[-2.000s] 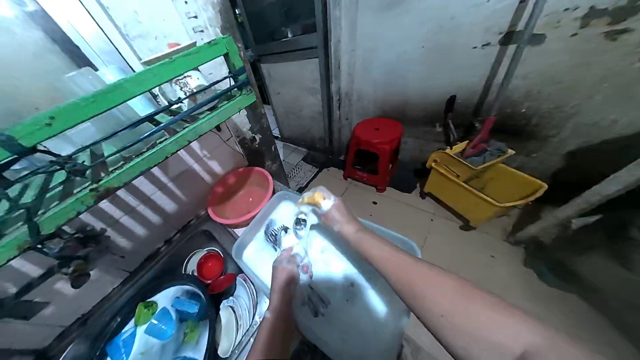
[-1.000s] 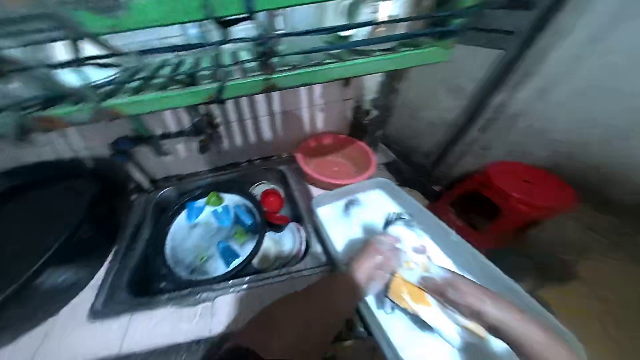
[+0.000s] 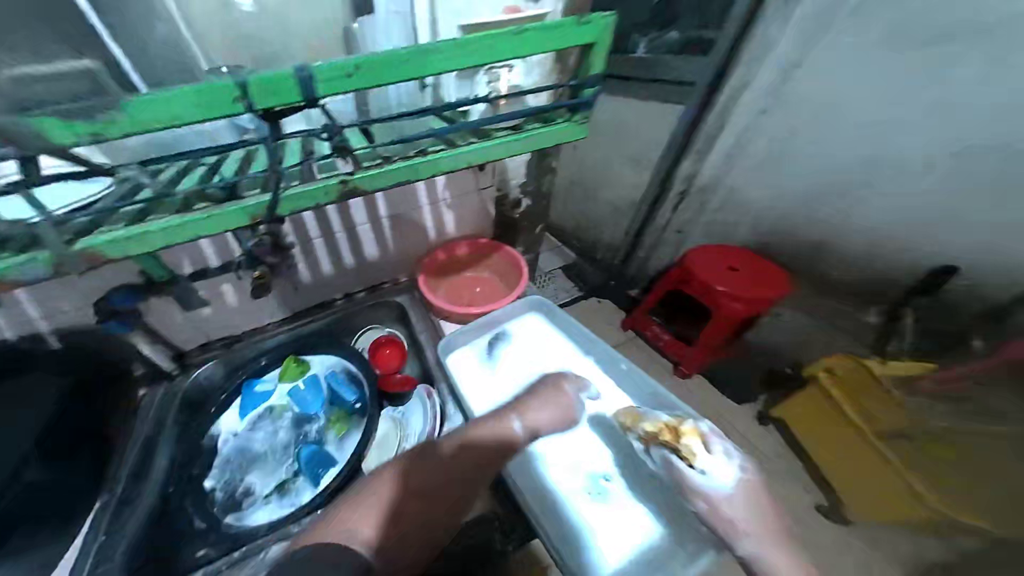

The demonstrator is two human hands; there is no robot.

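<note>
A long pale plastic tub [image 3: 552, 312] holds white, sudsy liquid, with a dark shape under the surface near its far end. My left hand [image 3: 560, 404] reaches over the tub's middle, fingers bent down toward the liquid; whether it grips anything is hidden. At the tub's right side, my foam-covered right hand [image 3: 712, 472] holds a yellow sponge [image 3: 668, 434]. In the sink at left, a round black basin [image 3: 364, 456] contains suds with blue and green plastic pieces. Beside it are stacked plates [image 3: 416, 416] and a red bowl [image 3: 387, 354].
A pink plastic basin [image 3: 472, 280] sits beyond the tub. On the floor at right stand a red stool [image 3: 732, 276] and a yellow mop bucket [image 3: 864, 448]. A green slatted rack [image 3: 448, 52] runs above the sink, with a tap [image 3: 260, 280] under it.
My hands, close together one second ago, are now apart, with the sponge in the right one. Utensils visible in the tub two seconds ago no longer show clearly. The view has swung.
</note>
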